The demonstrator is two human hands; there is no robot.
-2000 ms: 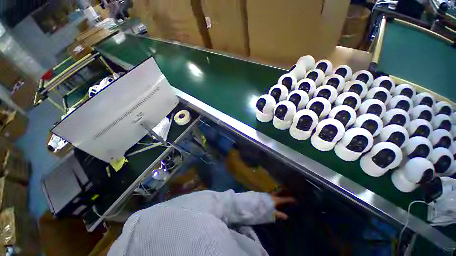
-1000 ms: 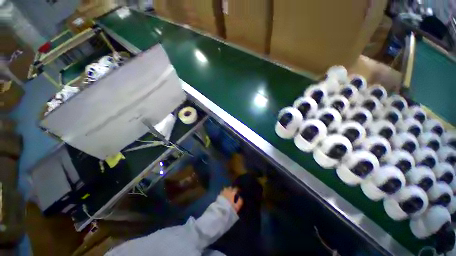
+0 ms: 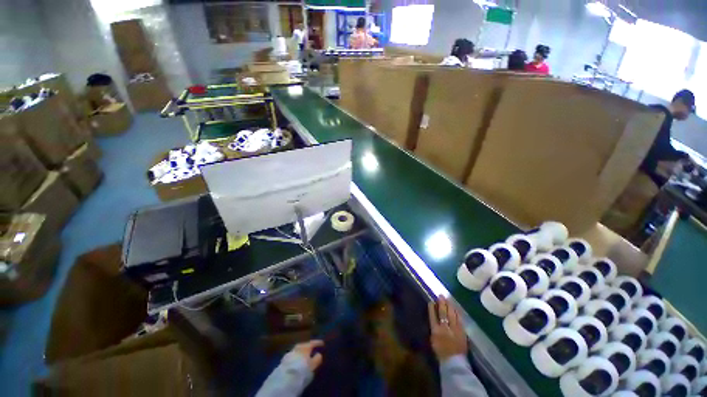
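My right hand (image 3: 447,327) rests on the metal edge of the green conveyor line (image 3: 403,203), with fingers extended and nothing held. My left hand (image 3: 307,353) is low in front of me, its fingers partly bent; nothing shows in it. Dense rows of white camera heads (image 3: 558,353) with black oval fronts stand on the conveyor at the right, beside my right hand and apart from it. The rows run out of the picture at the lower right.
A monitor (image 3: 283,186) stands back-on at the left, with a tape roll (image 3: 342,221) and a black case (image 3: 167,236) beside it. Cartons of white units (image 3: 177,188) lie behind. Tall cardboard (image 3: 535,139) lines the conveyor. A person (image 3: 668,136) is at the right; others are farther back.
The view has lifted and shows more of the room. My right hand has come into view on the conveyor edge. One hand seen low earlier; now both show.
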